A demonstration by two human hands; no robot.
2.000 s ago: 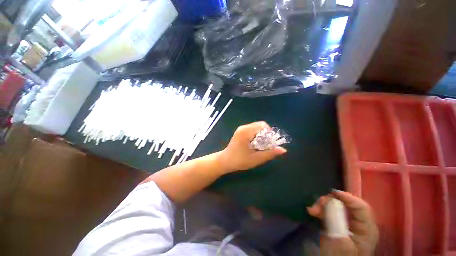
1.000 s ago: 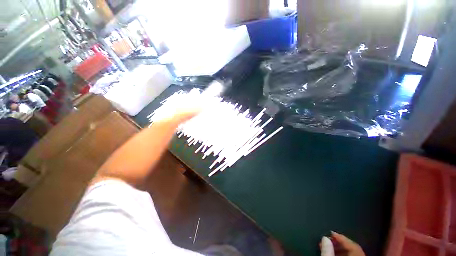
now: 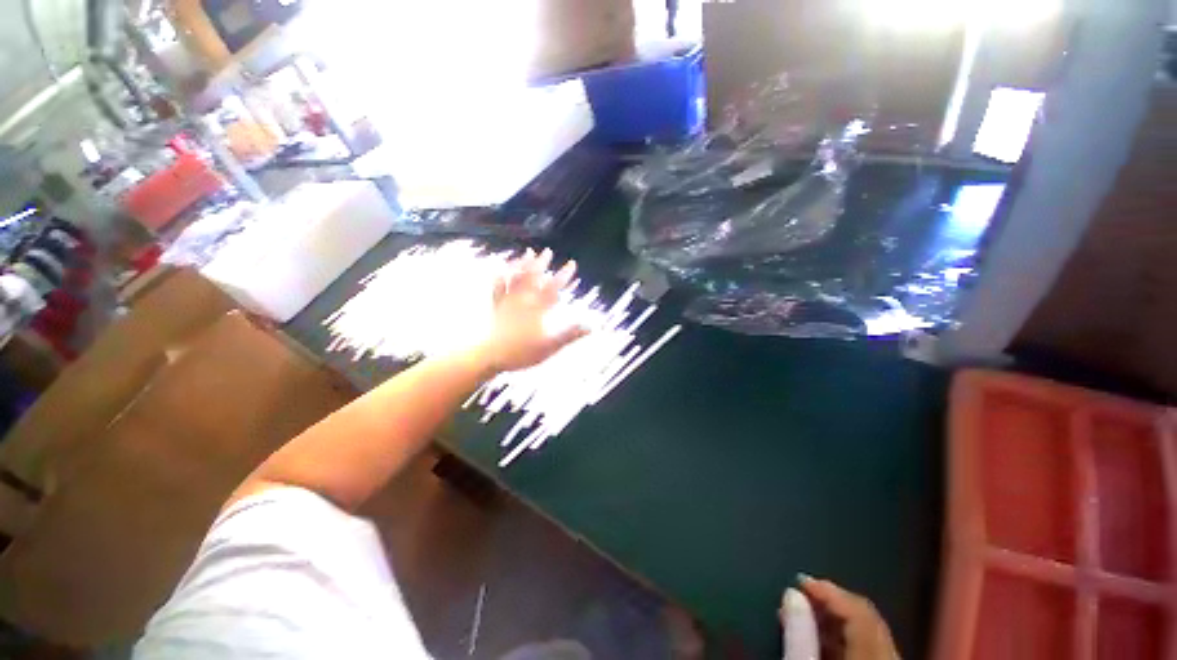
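Observation:
A big heap of thin white rods [image 3: 407, 303] lies on the dark green bench at the left, washed out by glare. A few rods lie apart along its right side. My left hand [image 3: 529, 316] rests over the right part of the heap, its fingers spread and no bunch visible in it. Whether its fingertips touch single rods is unclear. My right hand [image 3: 839, 625] is low at the bottom edge, partly cut off, with a white wrap on one finger. What its fingertips hold, if anything, is too blurred to tell.
A red compartment tray [image 3: 965, 516] stands at the right. Clear crinkled plastic [image 3: 749, 239] lies at the back. A white box [image 3: 303, 245] and blue bin [image 3: 645, 101] stand at the back left. An open brown carton [image 3: 168, 438] is beside the bench.
My left hand has moved left from mid-bench to the heap, and the bunch of rods it held is no longer seen in it. The view has shifted, leaving my right hand lower in the picture.

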